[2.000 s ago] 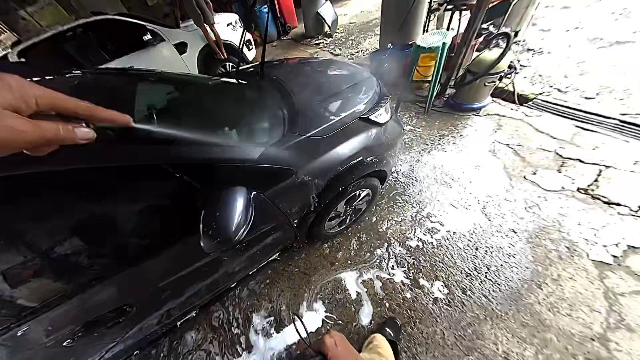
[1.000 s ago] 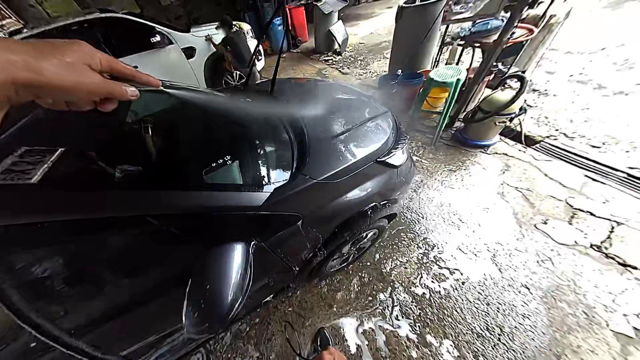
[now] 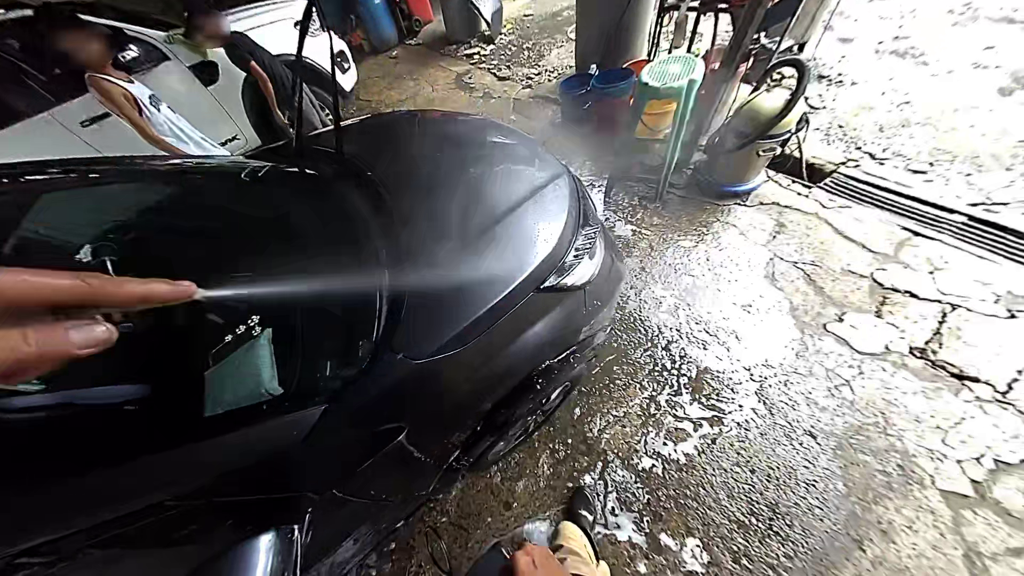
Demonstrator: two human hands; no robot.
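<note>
At the left edge, my left hand (image 3: 72, 316) holds a spray nozzle, mostly hidden by the fingers; a narrow water jet (image 3: 304, 284) leaves its tip to the right. The jet fans out over the wet hood (image 3: 480, 216) of a dark grey car, crossing in front of the windshield (image 3: 264, 272). Mist hangs beyond the hood's front. The headlight (image 3: 580, 260) is wet. Low in the view, my right hand (image 3: 536, 562) is partly cut off beside my trousers and shoe; what it holds is unclear. The side mirror (image 3: 260, 552) is at the bottom edge.
Two people (image 3: 144, 104) (image 3: 268, 72) are beside a white vehicle (image 3: 180, 92) behind the car. Blue buckets (image 3: 612, 92), a green plastic stool (image 3: 672, 72) and a metal container with a coiled hose (image 3: 736, 160) stand past the hood. The cracked concrete (image 3: 904, 344) is wet, with foam patches and a drain grate (image 3: 928, 212).
The view has shifted. The jet now falls on the hood, with mist near the buckets. My left hand appears lower in the view. Two people now show by the white vehicle.
</note>
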